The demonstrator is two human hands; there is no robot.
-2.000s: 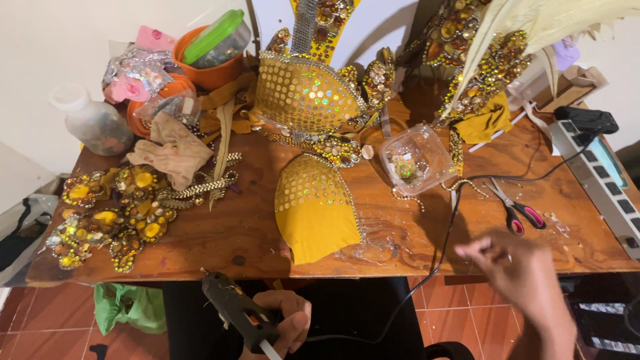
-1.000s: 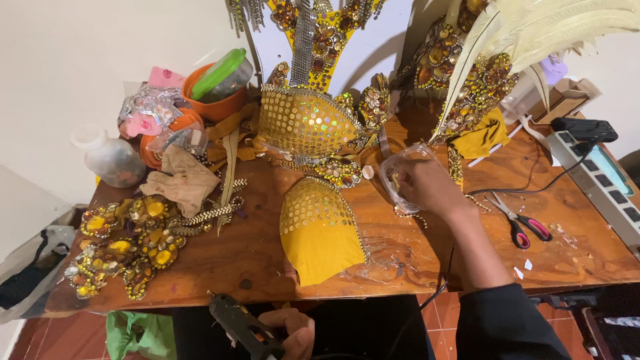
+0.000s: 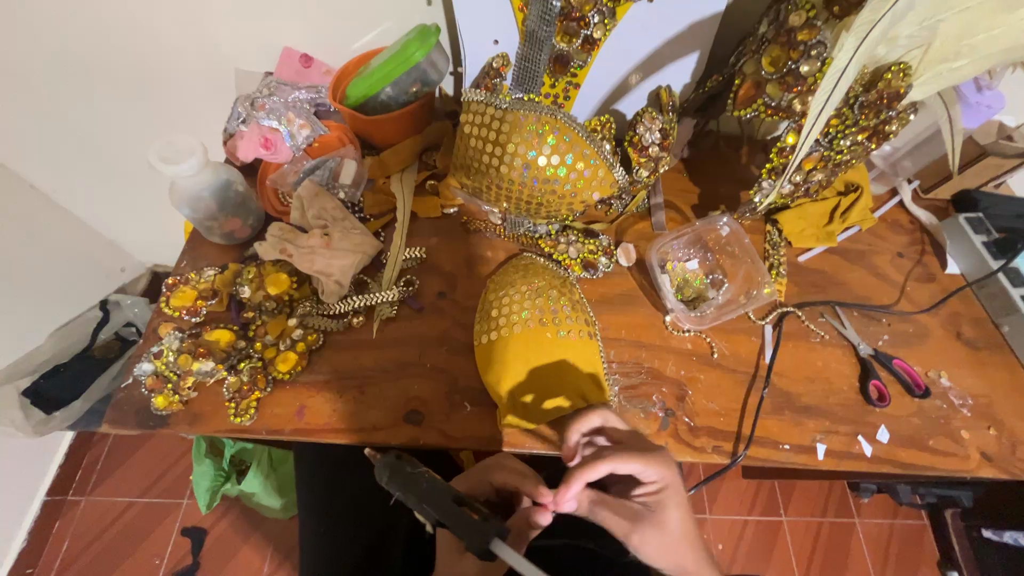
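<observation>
My left hand [image 3: 500, 500] is at the table's front edge, beside a black hot glue gun [image 3: 436, 496] with a glue stick in its rear. Fingertips of my right hand [image 3: 620, 488] meet those of the left; whatever is pinched between them is too small to make out. Just beyond lies a yellow fabric cup [image 3: 544, 352], its upper half covered with gold sequins. Behind it stands a sequined gold bra cup [image 3: 536, 156] with jewelled trim. A clear plastic container [image 3: 708, 272] holding sequins sits to the right. How my left hand bears the glue gun is partly hidden.
Jewelled yellow pieces [image 3: 232, 336], a beige cloth [image 3: 324, 240], a plastic bottle [image 3: 208, 192] and orange pots [image 3: 384, 96] occupy the left. Scissors [image 3: 876, 360], a black cable [image 3: 760, 400] and a power strip [image 3: 988, 272] are at right. White feathers [image 3: 920, 48] rise behind.
My right hand has come back from the clear container, where it was a second ago, to my left hand. Their fingertips are now together in front of the yellow cup.
</observation>
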